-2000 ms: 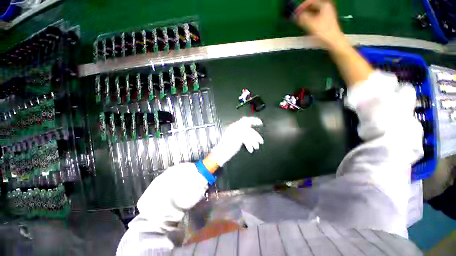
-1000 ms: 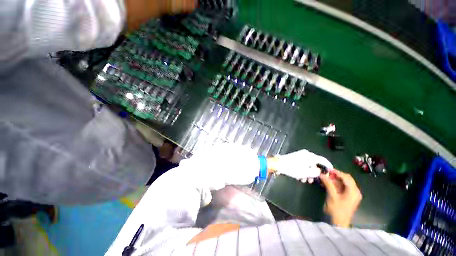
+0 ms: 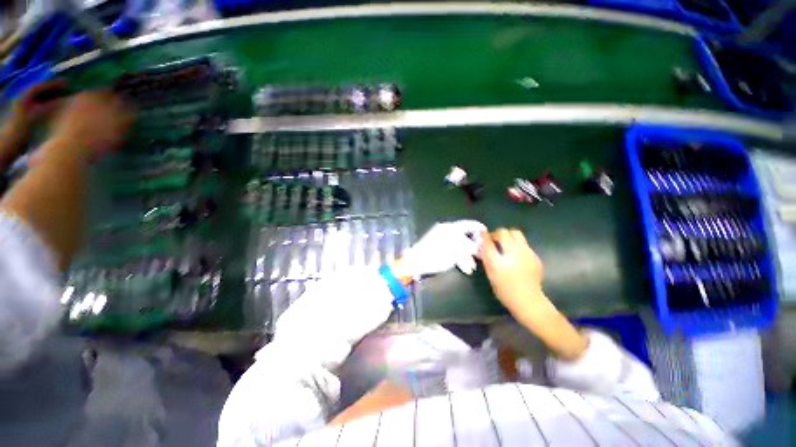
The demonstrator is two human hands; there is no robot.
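My left hand (image 3: 447,247), in a white glove with a blue wrist band, meets my bare right hand (image 3: 512,262) over the dark green mat (image 3: 567,240). The fingertips of both hands are together around a small part that is mostly hidden and blurred, so I cannot tell which hand grips it. Small black and white parts (image 3: 463,182), a red, white and black cluster (image 3: 534,189) and another dark part with green (image 3: 599,180) lie beyond my hands. A clear tray (image 3: 332,249) with rows of green boards is left of my hands.
A blue bin (image 3: 641,218) with rows of black parts stands at the right. A pale rail (image 3: 524,114) crosses the bench. More board trays (image 3: 131,292) lie at the left, where another person's arm (image 3: 52,188) reaches over them. A white stack (image 3: 729,375) is below the bin.
My right hand has come from beyond the rail to my gloved left hand, and they stay together. The view has swung left and back. The other person's arm now reaches over the left trays.
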